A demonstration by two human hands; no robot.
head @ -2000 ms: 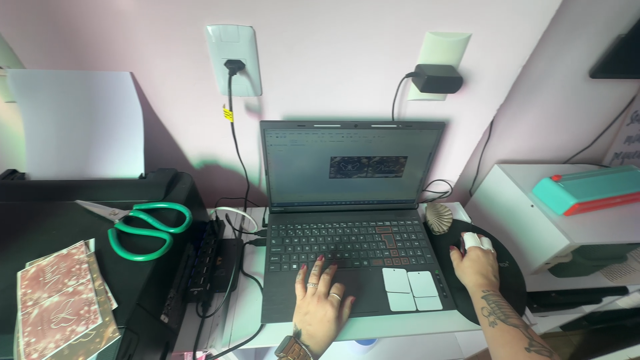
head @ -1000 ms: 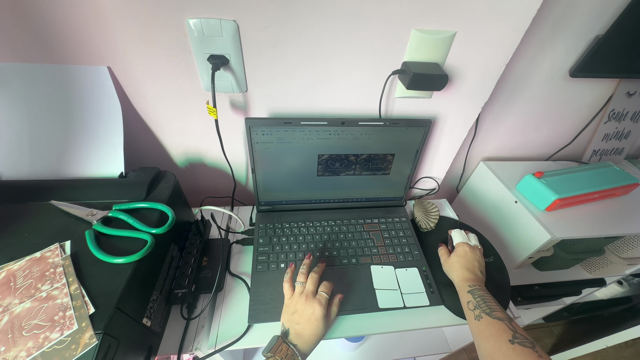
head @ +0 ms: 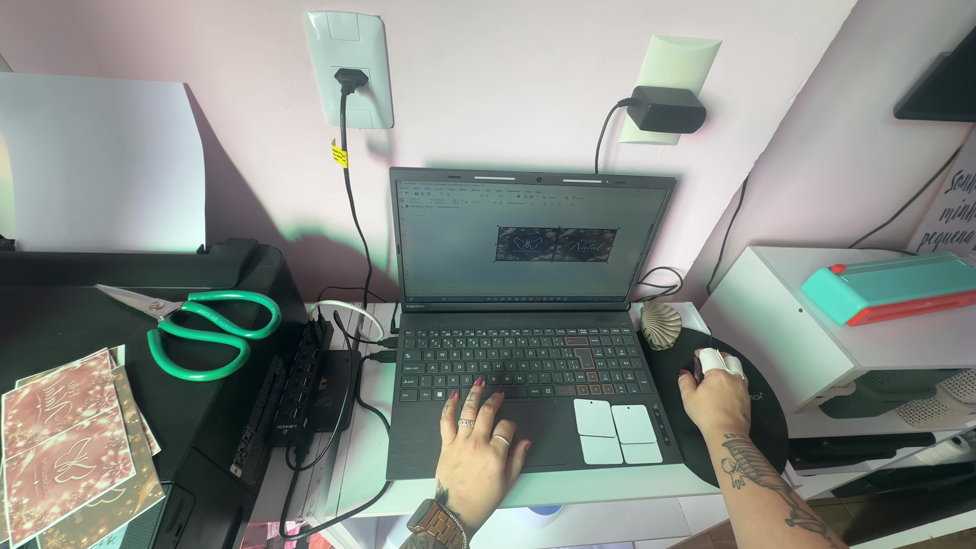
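An open laptop [head: 488,324] stands on a white desk, its screen showing a dark two-part design in an editing window. My left hand [head: 476,446] rests on the palm rest with fingers spread, fingertips at the bottom row of keys; it holds nothing. On a round black mouse pad [head: 751,457], my right hand [head: 717,393] is closed over a mouse, mostly hidden beneath it; white wrapping shows on its fingers. Several white cards [head: 618,431] lie on the laptop's right palm rest. A seashell [head: 661,325] sits between the laptop and the pad.
Green-handled scissors [head: 213,328] and printed cards [head: 69,450] lie on a black printer [head: 229,274] at left. A black USB hub [head: 305,374] and cables run beside the laptop. At right, a white cabinet [head: 778,305] bears a teal and red device [head: 892,286]. Two wall outlets hold plugs.
Both hands stay in about the same places, the left by the keyboard and the right on the mouse. The view has shifted slightly.
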